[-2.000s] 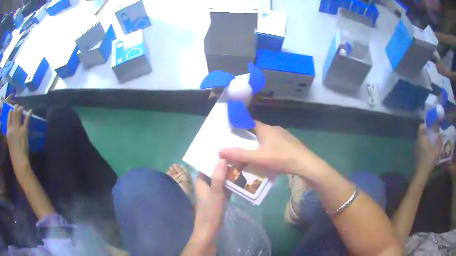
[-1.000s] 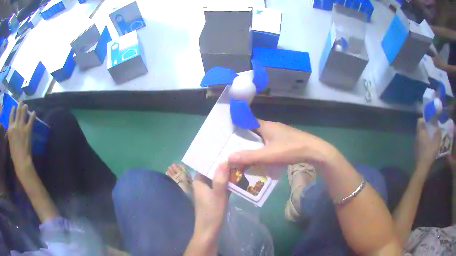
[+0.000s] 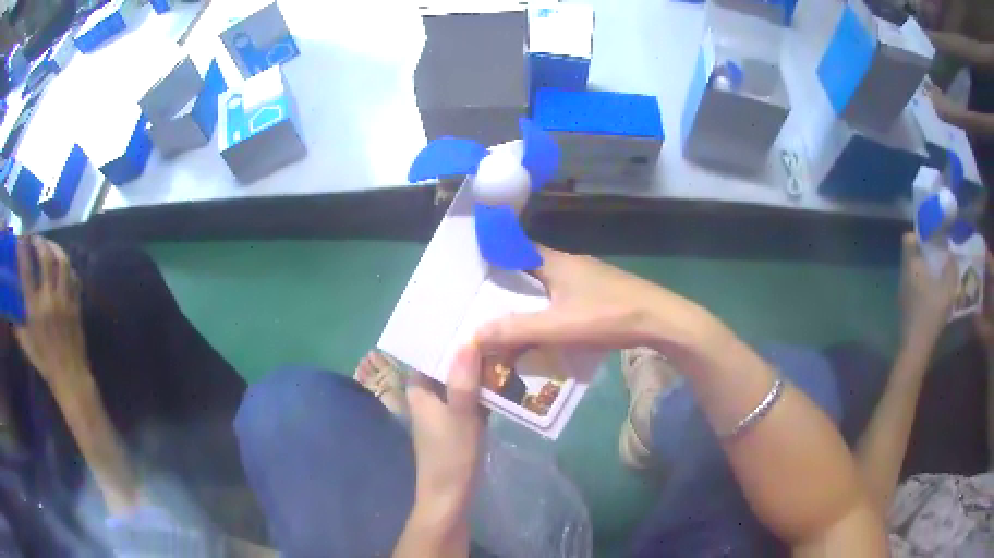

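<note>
A white flat unit [image 3: 420, 296] with a brown and yellow picture panel [image 3: 528, 384] is held over the floor in front of my lap. A fan [image 3: 501, 178] with three blue blades and a white hub is at its upper end. My left hand [image 3: 445, 436] grips the lower left edge, thumb on the face. My right hand [image 3: 578, 311] holds the right side, its thumb across the face near my left thumb; its other fingers are mostly hidden. A clear bag [image 3: 529, 501] hangs below my left hand.
A long white table [image 3: 360, 98] with a dark edge bears an open grey carton [image 3: 474, 76], a blue-topped carton [image 3: 597, 131], several others and a small white cable [image 3: 795, 172]. A person's hand [image 3: 929, 283] at right holds a similar fan unit. Another person's hand [image 3: 49, 289] at left holds something blue.
The table and cartons have shifted slightly left and up in view, with my hands and the unit. The hold looks much the same. The left person's hand and blue item have moved toward the left edge.
</note>
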